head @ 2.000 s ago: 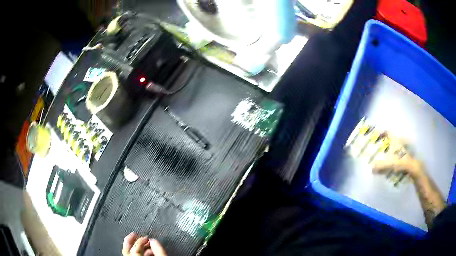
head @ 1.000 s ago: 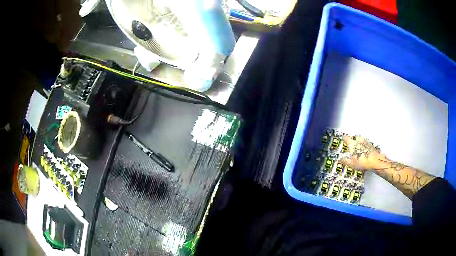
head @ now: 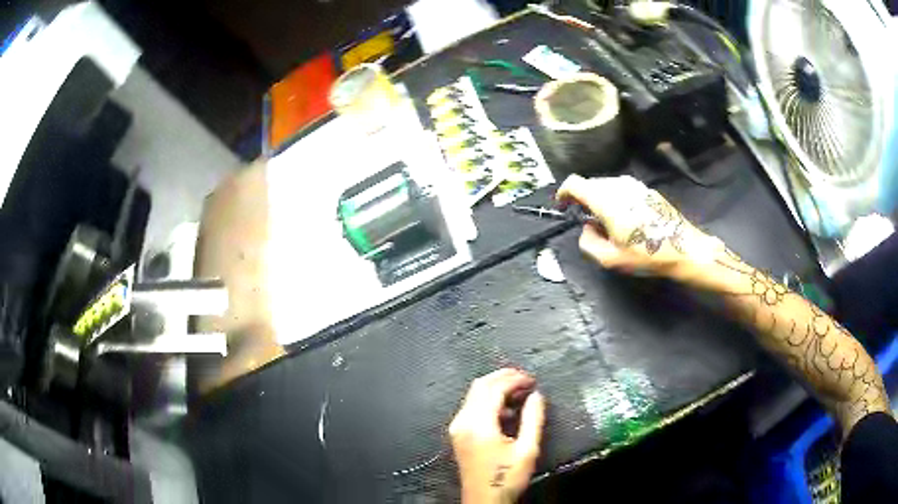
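My right hand [head: 625, 221] reaches in from the right over the back of the black mat. Its fingers are closed on a slim black pen-like tool [head: 542, 212], whose thin tip points left. My left hand [head: 497, 428] is over the mat's front part, fingers loosely curled with a gap to the thumb. I see nothing in it. Small boards with yellow parts [head: 463, 138] lie behind and left of the tool's tip. A solder wire spool [head: 379, 214] on a dark stand sits on a white sheet [head: 300, 246].
A panel [head: 102, 307] rests at metal machine rails [head: 182, 343] on the left. A tape roll [head: 581, 101] stands beside a black box [head: 684, 98]. A fan [head: 822, 84] is at the upper right. A blue bin [head: 788, 463] with panels is at the lower right edge.
The view has swung left. My right hand has left the panels in the bin and taken hold of the black tool from the mat. My left hand has come into view.
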